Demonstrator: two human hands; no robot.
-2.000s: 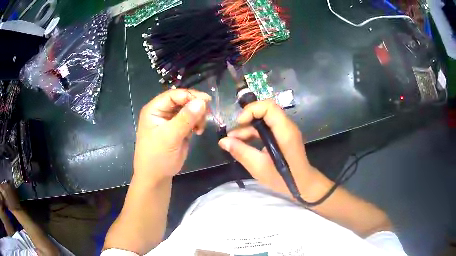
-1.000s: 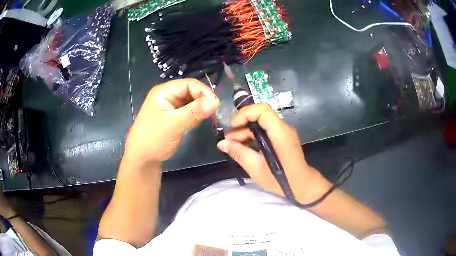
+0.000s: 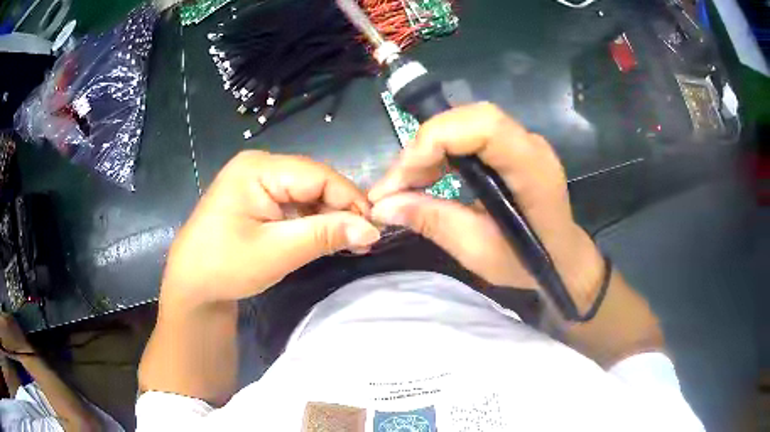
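Observation:
My left hand (image 3: 279,224) and my right hand (image 3: 498,194) meet at the fingertips above the table's front edge. They pinch a thin cable lead (image 3: 390,234) between them; its wire ends are mostly hidden by the fingers. My right hand also holds the black soldering iron (image 3: 498,190), its metal tip pointing away to the upper left, over the finished cables. A green PCB panel (image 3: 400,120) lies on the table behind my right hand, partly covered by the iron and fingers.
Black cables (image 3: 287,51) with orange wires and green boards lie at the back. A clear plastic bag (image 3: 105,93) is at left. Green panels (image 3: 201,10) lie back left. A small tray (image 3: 701,103) is far right. Another person's arm (image 3: 46,380) shows at lower left.
My hands have come together at the fingertips, closer to my body. The iron is raised, larger in view, its tip farther back. The view has shifted, so the table items sit farther left and up.

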